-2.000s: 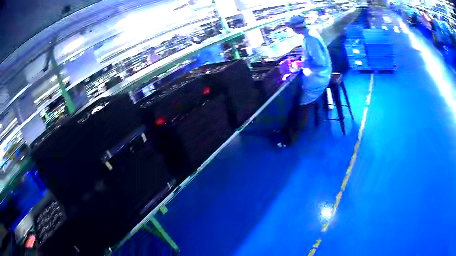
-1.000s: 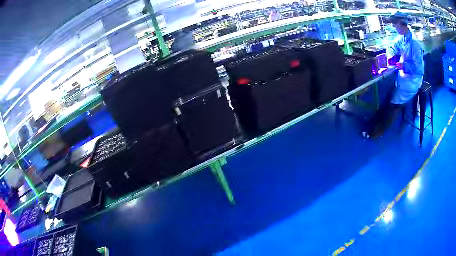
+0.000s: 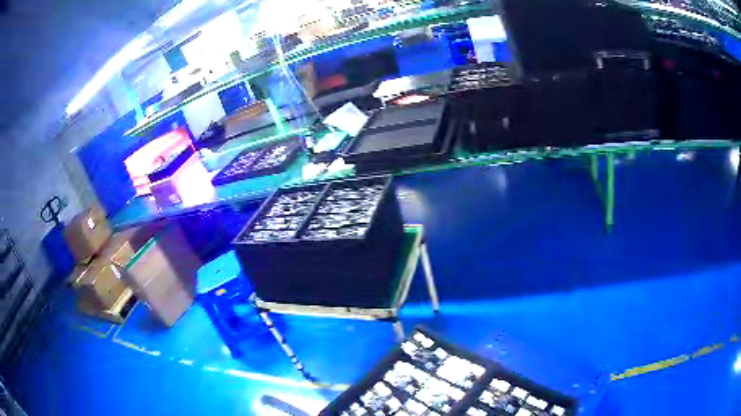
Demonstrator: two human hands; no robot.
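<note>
No hand shows in the picture. A black board tray (image 3: 479,372) with a divider and rows of small boards lies nearest, cut off by the bottom edge. What holds or bears it cannot be seen. Beyond it a black tray stack (image 3: 321,268) stands on a small side table (image 3: 412,244) with pale legs. Its top tray is full of small boards on both sides of the divider. On the bench behind, an empty black tray (image 3: 398,130) with a central divider sits on top of others, and another tray of boards (image 3: 262,158) lies to its left.
A glowing box (image 3: 180,180) stands at the bench's left end. White paper (image 3: 345,119) lies between the trays. Large black tray stacks (image 3: 561,110) line the bench at right. A blue stool or bin (image 3: 223,280) and brown cardboard boxes (image 3: 104,276) stand on the floor at left.
The view has swung left along the bench. The side table with its tray stack, the near tray and the cardboard boxes have come into view. The seated person has gone out of view.
</note>
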